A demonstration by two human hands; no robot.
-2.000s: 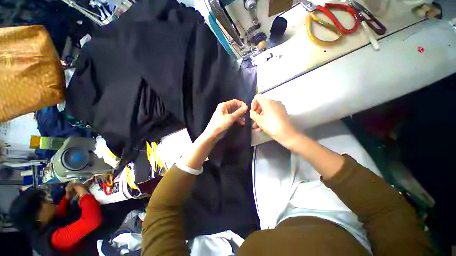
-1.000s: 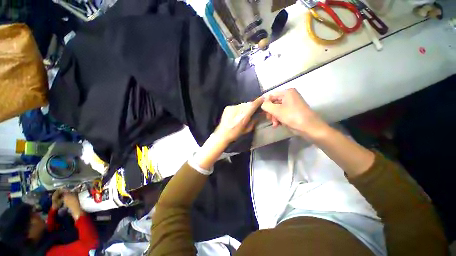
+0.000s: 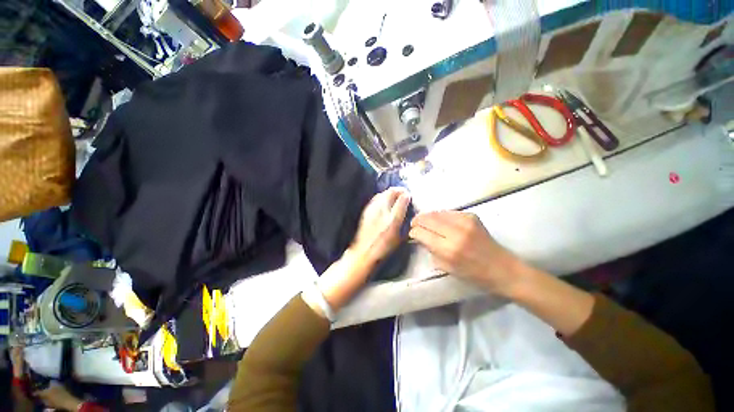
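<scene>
A large black garment (image 3: 265, 153) lies over the machine table (image 3: 547, 217) and hangs down over its front edge. My left hand (image 3: 378, 229) lies on the garment just in front of the lit needle area (image 3: 412, 167), fingers pressing the cloth near its right edge. My right hand (image 3: 459, 245) is just to the right, thumb and fingertips pinched at the garment's edge. The fine edge between the fingertips is too small to make out. The white sewing machine head (image 3: 451, 36) stands beyond my hands.
Scissors with yellow and red loops (image 3: 519, 133), dark red snips (image 3: 594, 125) and a pale stick (image 3: 591, 151) lie under the machine arm. A brown package (image 3: 32, 141) is at far left. Another machine (image 3: 72, 302) and a person's hand (image 3: 60, 396) are at lower left.
The view has tilted up, showing more of the machine head. My left hand has moved up to the needle area. My hands, touching a second ago, are now slightly apart.
</scene>
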